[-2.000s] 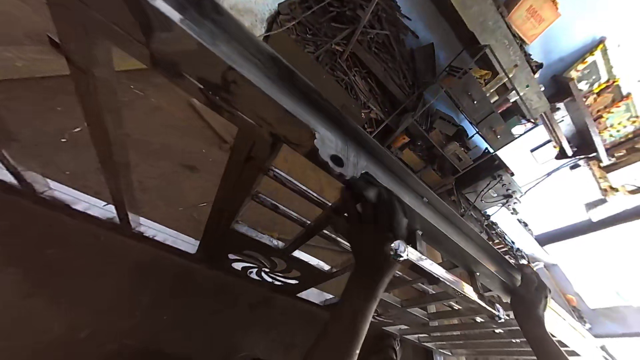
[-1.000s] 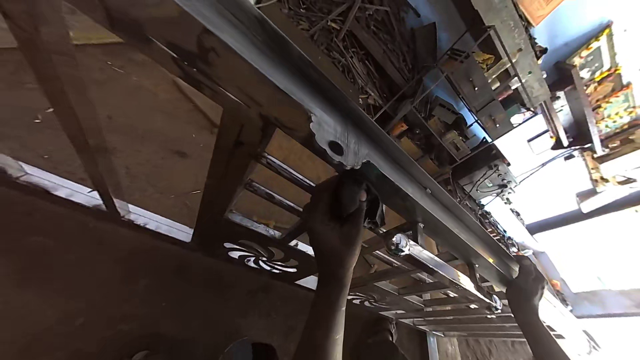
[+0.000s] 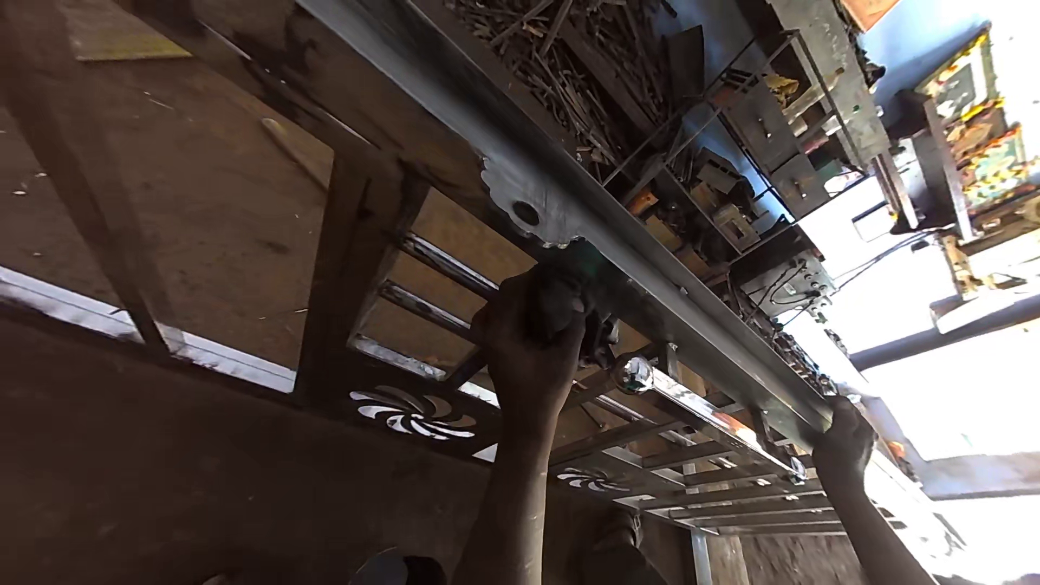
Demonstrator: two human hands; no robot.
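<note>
A long steel gate-like frame runs diagonally, with a metal beam (image 3: 650, 284), square bars, pinwheel cut-outs (image 3: 413, 413) and a shiny bar handle (image 3: 715, 418). On the beam is a scalloped metal plate (image 3: 532, 199) with a round hole. My left hand (image 3: 532, 333) is closed around a dark object just below that plate; shadow hides what the object is. Some green shows at its upper end, against the beam. Farther along, my right hand (image 3: 845, 443) grips the beam's far part.
Beyond the beam lies a heap of thin metal scraps (image 3: 569, 73). Metal drawers (image 3: 760, 122) and an open rack with assorted items stand beside it. Cables hang near a grey box (image 3: 788, 280). Brown ground (image 3: 203, 179) shows through the frame, and a foot (image 3: 621, 532) is near the bottom.
My left hand has moved left along the beam, and its back now faces the camera more. My right hand remains on the far part of the beam.
</note>
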